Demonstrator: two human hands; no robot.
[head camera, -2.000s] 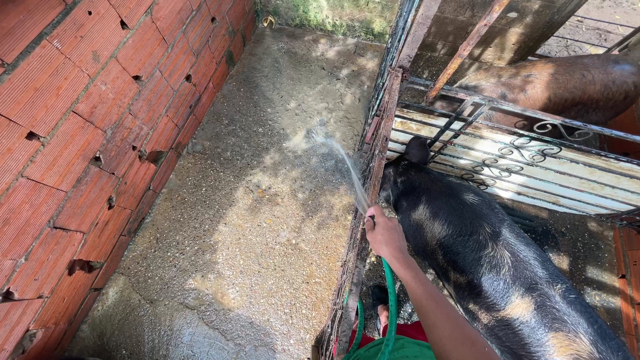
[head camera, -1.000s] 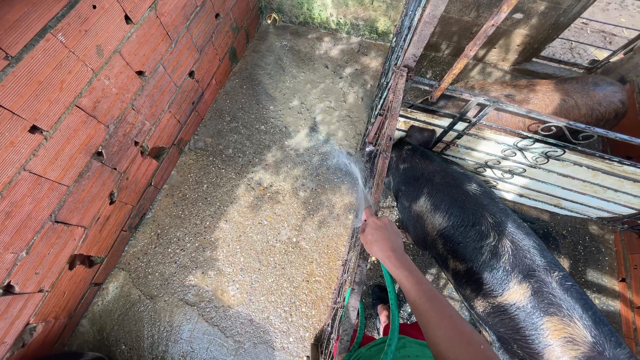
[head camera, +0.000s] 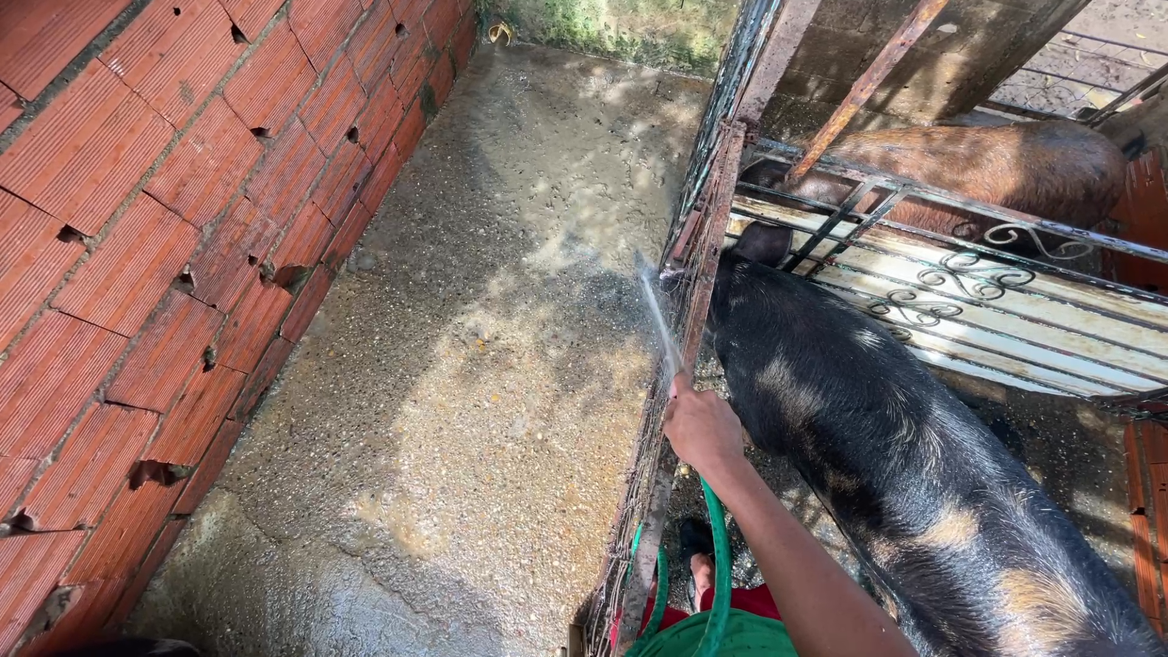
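My right hand (head camera: 703, 424) is closed around the end of a green garden hose (head camera: 717, 547), right at the top of a rusty metal fence (head camera: 707, 265). A stream of water (head camera: 659, 315) leaves the hose and falls beside the fence, on the wet concrete floor (head camera: 456, 420) of the pen at left. From my hand the hose hangs down and loops near my green shirt. My left hand is out of sight. Just right of my right arm stands a black pig with tan patches (head camera: 894, 420).
A red hollow-brick wall (head camera: 164, 246) bounds the pen at left, and a mossy concrete wall (head camera: 620, 36) its far end. Behind a barred metal gate (head camera: 1031, 310) at right is a brown pig (head camera: 995, 169). A rusty bar (head camera: 867, 87) slants above the gate.
The water stream has shifted and now falls close along the fence; two seconds ago it reached farther left over the floor. The hand keeps its hold on the hose.
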